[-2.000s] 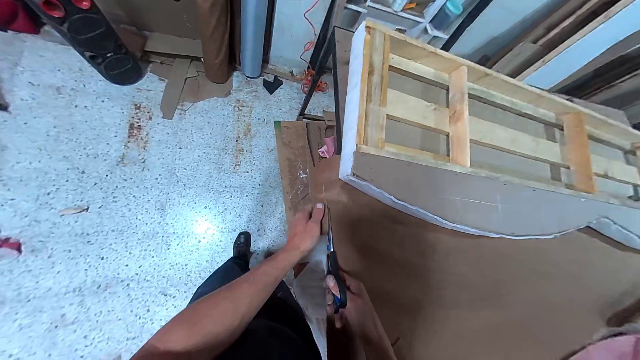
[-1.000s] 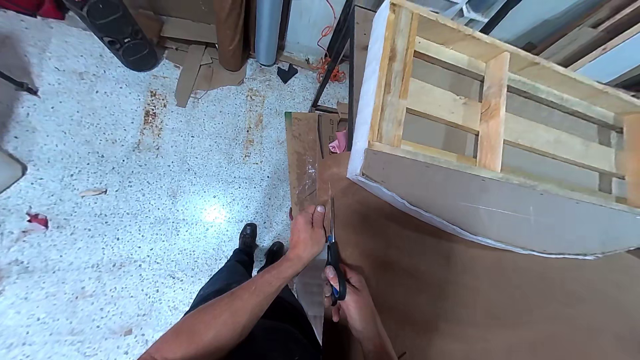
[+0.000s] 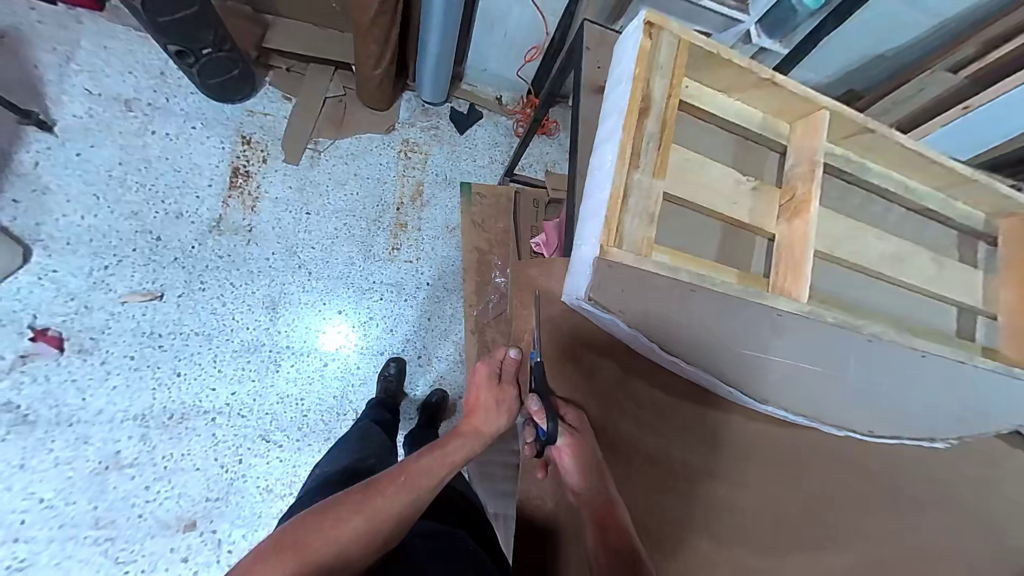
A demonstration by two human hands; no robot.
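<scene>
My right hand point(image 3: 560, 440) grips the black and blue handles of a pair of scissors point(image 3: 540, 392), whose blades point away from me along the edge of a brown sheet point(image 3: 720, 496). The sheet could be fabric or paper; I cannot tell. Just left of the scissors, my left hand point(image 3: 494, 392) pinches the sheet's edge between thumb and fingers. A wooden frame point(image 3: 796, 200) with slats, a grey board side and white padding around its rim rests on the sheet at the upper right. A strip of brown material point(image 3: 486, 240) lies left of the cut edge.
A black metal stand point(image 3: 572, 120) and a pink cloth point(image 3: 550, 238) are beyond the sheet. Cardboard pieces point(image 3: 308, 116), upright rolls point(image 3: 436, 52) and an orange cord point(image 3: 534, 120) lie or stand by the wall. Small scraps point(image 3: 48, 338) are on the speckled floor.
The view has shifted over the two seconds. Both hands stay close together at the sheet's edge, with the scissors still in the right hand.
</scene>
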